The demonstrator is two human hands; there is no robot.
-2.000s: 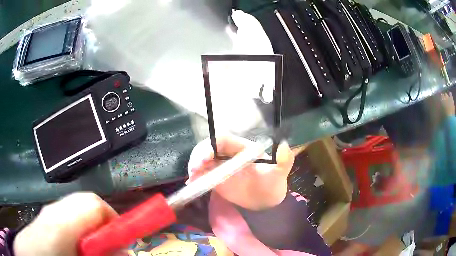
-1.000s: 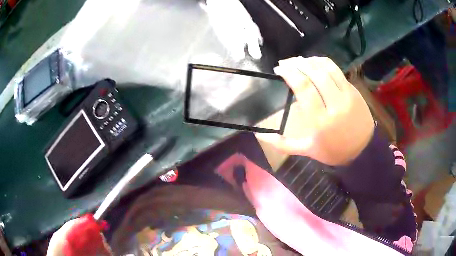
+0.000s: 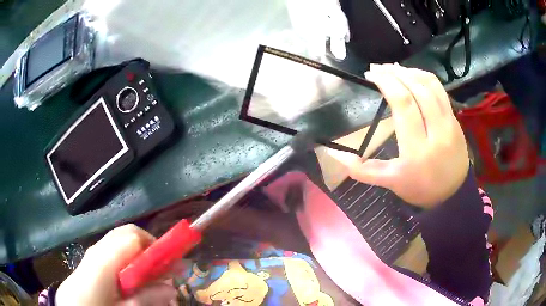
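Observation:
My right hand (image 3: 419, 137) holds a clear front panel (image 3: 308, 95) with a thin black border by its right end, above the bench edge. Small gold lettering shows along its top edge. My left hand (image 3: 111, 269) grips the red handle of an air blow gun (image 3: 160, 254). The gun's metal nozzle points up and right, its tip at the panel's lower edge; whether it touches I cannot tell. A black portable video speaker (image 3: 111, 137) lies on the bench at left, its dark screen in a white frame and its round dial at the upper right.
Plastic-wrapped lenses (image 3: 52, 57) lie at the upper left of the green bench (image 3: 206, 128). A milky plastic sheet (image 3: 173, 33) and a white glove (image 3: 326, 24) lie behind the panel. Black speakers (image 3: 374, 21) with straps stand at upper right. A red stool (image 3: 500, 137) is beyond the bench edge.
Since one second ago, the blow gun has come up and right, its nozzle now at the panel. The panel is tilted differently and sits slightly further right. Before that it was upright above my right palm.

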